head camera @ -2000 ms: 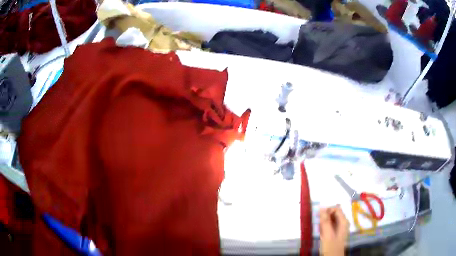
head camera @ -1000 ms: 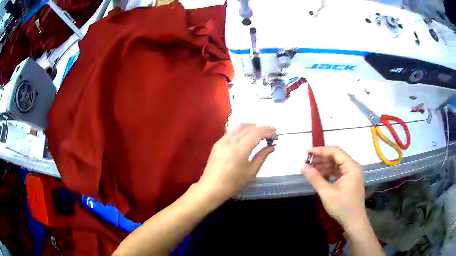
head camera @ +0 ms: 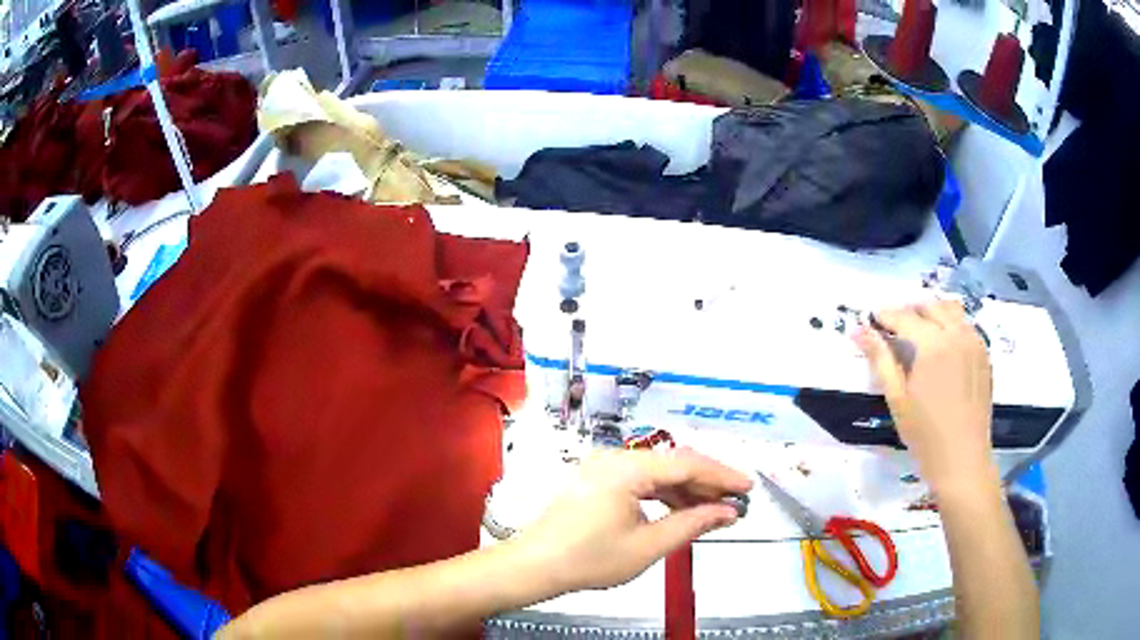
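My left hand [head camera: 638, 513] is over the table in front of the machine and pinches a small dark metal part [head camera: 738, 505] between thumb and fingertips. My right hand [head camera: 938, 388] is over the right end of the white sewing machine head [head camera: 713, 338], its fingertips at a small dark part [head camera: 880, 328] by the fittings; whether that part is loose is unclear. The rust-red panel [head camera: 300, 413] lies spread left of the needle area. A narrow red strip [head camera: 679, 594] hangs over the table front, partly hidden by my left hand.
Open scissors [head camera: 844, 550] with red and yellow handles lie on the table [head camera: 750, 588] in front of the head. Black fabric [head camera: 831, 169] and tan cloth [head camera: 375, 156] lie behind the machine. Dark red thread cones [head camera: 996, 85] stand at right rear. A grey machine part [head camera: 56, 281] is at left.
My right hand has moved from the table front up to the machine head. My left hand still pinches its small part, now nearer the strip. The view has tilted up, showing the area behind.
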